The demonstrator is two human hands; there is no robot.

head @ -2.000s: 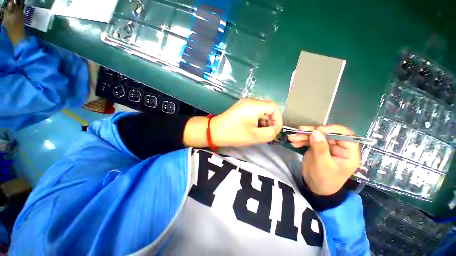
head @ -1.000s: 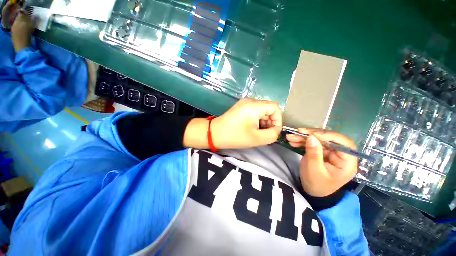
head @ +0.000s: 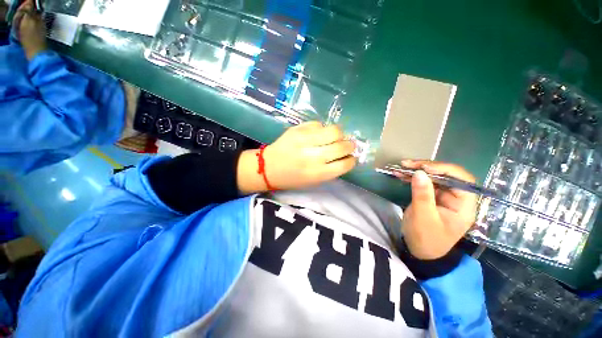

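Note:
My left hand [head: 307,157], with a red string at the wrist, comes in from the left and pinches a small silvery part [head: 360,148] at its fingertips. The part is blurred by glare. My right hand [head: 437,208] holds thin dark tweezers [head: 455,183] like a pen. Their bright tip points left, below the part and apart from it. I cannot tell whether the tip holds anything. A beige-grey pad sheet [head: 419,119] with a pale edge lies flat on the green bench just beyond the hands.
A clear blister tray [head: 330,66] with a blue strip [head: 272,63] lies at the upper left. Another clear tray [head: 541,191] with dark parts is at the right. A black parts tray [head: 191,135] shows below the bench edge. A person in a blue smock [head: 56,109] is at far left.
My left hand has moved slightly left and turned, parting from the tweezer tip, and the silvery part now shows at its fingertips. My right hand still holds the tweezers. The view has shifted slightly.

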